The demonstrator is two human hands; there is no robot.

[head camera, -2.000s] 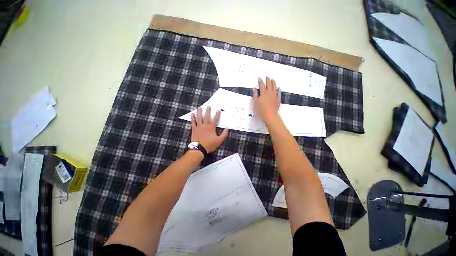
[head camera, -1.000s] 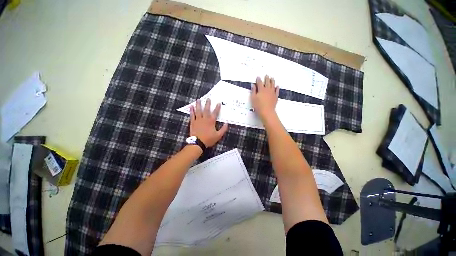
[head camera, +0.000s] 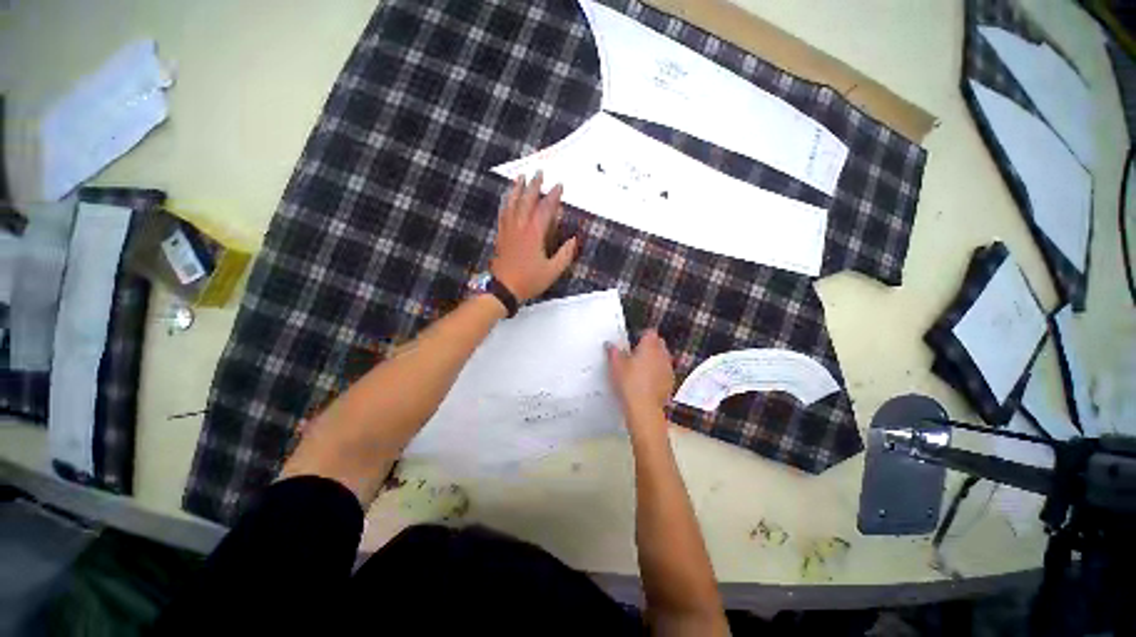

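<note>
A dark plaid fabric lay [head camera: 374,162] covers the middle of the table. Two long white panel patterns [head camera: 716,93] lie on it side by side. My left hand [head camera: 532,243] is spread flat, fingertips on the pointed end of the lower long pattern [head camera: 735,224]. My right hand [head camera: 643,376] grips the right edge of the large body panel pattern [head camera: 536,373], which lies over the lay's near edge, partly behind my left forearm. A curved white pattern [head camera: 756,373] lies near the lay's right corner.
The cutting machine's grey base plate [head camera: 903,479] and dark body [head camera: 1096,498] are at the right. Cut bundles lie at the right [head camera: 997,326] and left [head camera: 90,324]. A yellow-brown small box [head camera: 199,258] is left of the lay. Brown paper [head camera: 810,56] runs along the far edge.
My right hand has left the long patterns and moved down to the body panel's edge, gripping it. My left hand stays near the long pattern's tip. The camera view has shifted and turned.
</note>
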